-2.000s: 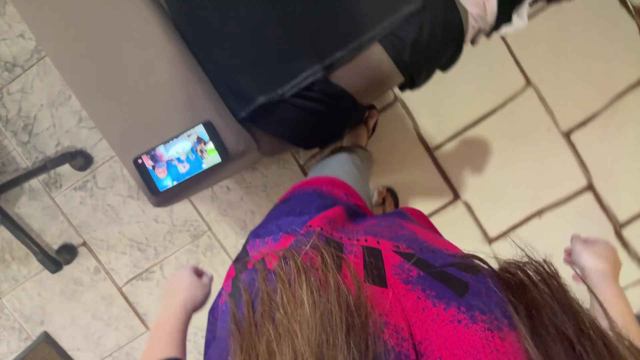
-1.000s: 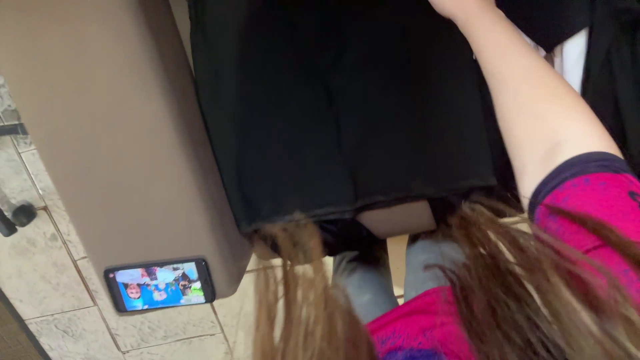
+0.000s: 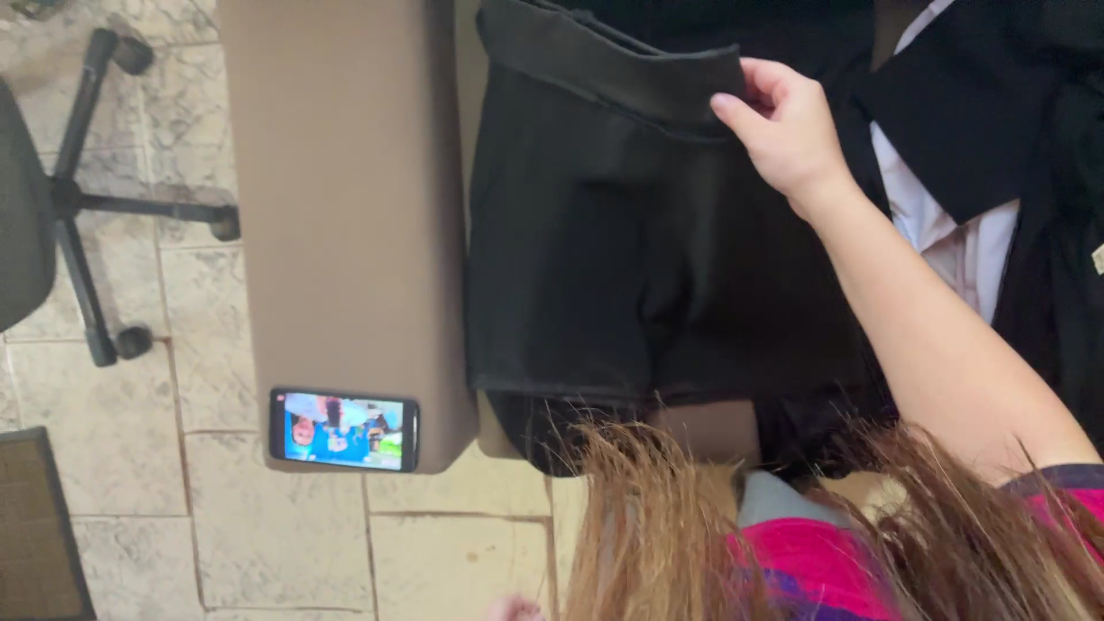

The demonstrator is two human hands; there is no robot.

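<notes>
My right hand pinches the right end of the waistband of a black garment, which looks like shorts or a skirt. The garment lies spread out on a brown upholstered seat, its waistband away from me and its hem toward me. Only a bit of my left hand shows at the bottom edge, low over the floor, so its fingers cannot be made out. More black clothing and a white garment lie to the right, partly behind my right forearm.
A smartphone with a lit screen lies on the near end of the sofa's brown armrest. To the left stands a wheeled chair base on the tiled floor. A framed brown panel or mat is at lower left.
Two seconds ago both hands were away from the clothes, over the floor. My right hand has since reached onto the black garment and now holds its waistband. The view has shifted considerably.
</notes>
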